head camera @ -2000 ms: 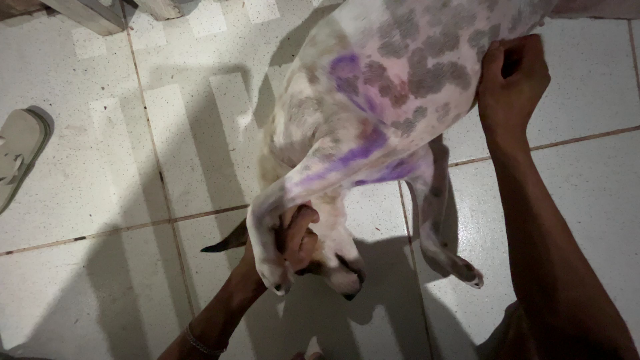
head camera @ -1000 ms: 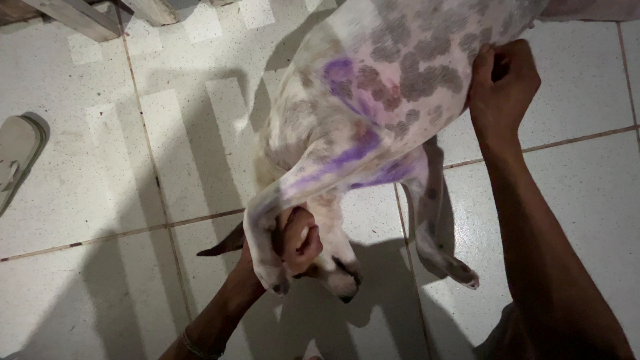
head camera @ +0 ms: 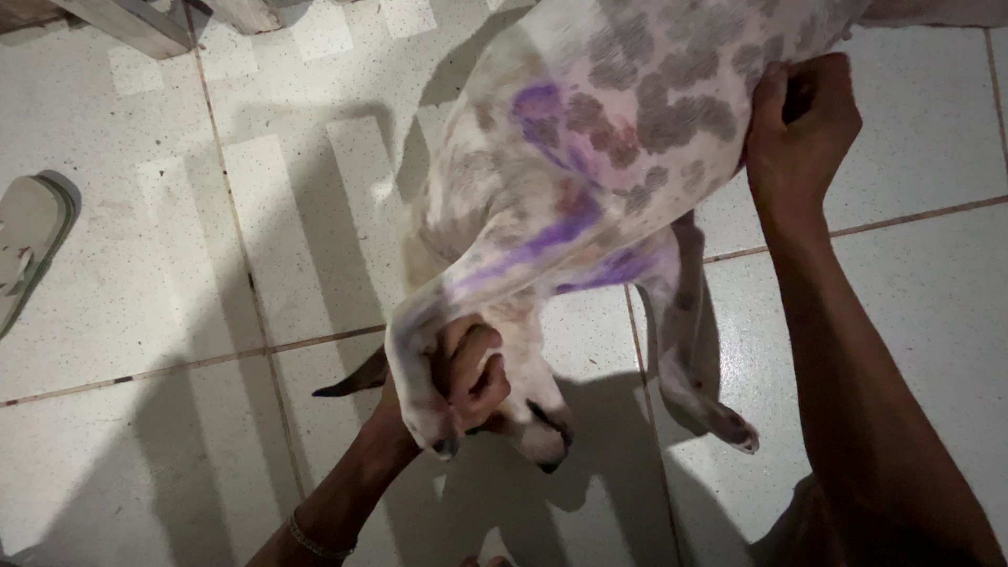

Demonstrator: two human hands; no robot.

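Observation:
A white dog with grey spots (head camera: 543, 165) lies on its side or back on the floor, its belly turned up and its head toward me. Purple stains mark its chest and foreleg (head camera: 543, 244). My left hand (head camera: 472, 374) is at the dog's head, behind the bent foreleg, with its fingers curled; what they close on is hidden. Against the far side of the belly rests my right hand (head camera: 803, 118), curled, thumb and fingers at the skin; whether it pinches the skin cannot be told. The other foreleg (head camera: 693, 370) stretches over the tiles.
White floor tiles (head camera: 315, 189) with dark joints lie under the dog. A pale flip-flop (head camera: 27, 236) is at the left edge. Wooden legs of furniture (head camera: 134, 27) stand at the upper left. Striped shadows fall across the floor.

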